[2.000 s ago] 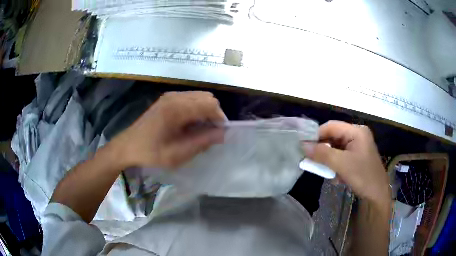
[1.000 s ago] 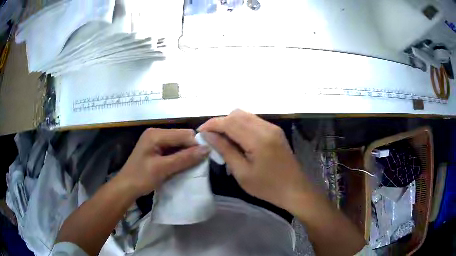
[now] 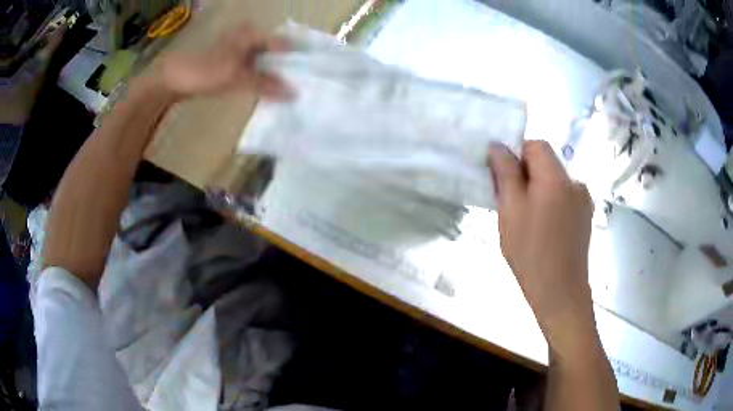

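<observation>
A pale, flat, folded cloth piece (image 3: 394,120) is stretched between my hands above the left part of the white table (image 3: 498,313). My right hand (image 3: 542,217) pinches its right end between thumb and fingers. My left hand (image 3: 233,68) is blurred at its left end, with fingers and thumb around the edge. Below the piece, a blurred stack of pale pieces (image 3: 362,201) lies on the table, partly hidden by the held piece.
A brown board (image 3: 189,144) is at the left. A crumpled pale cloth heap (image 3: 181,297) hangs below the table edge. Sewing machine parts (image 3: 627,136) are at upper right. A printed ruler (image 3: 346,237) and small tan square (image 3: 444,284) lie along the front edge.
Both hands have risen from below the table edge to above the table, and moved apart with the piece spread between them. The view has turned towards the left; the basket is out of view.
</observation>
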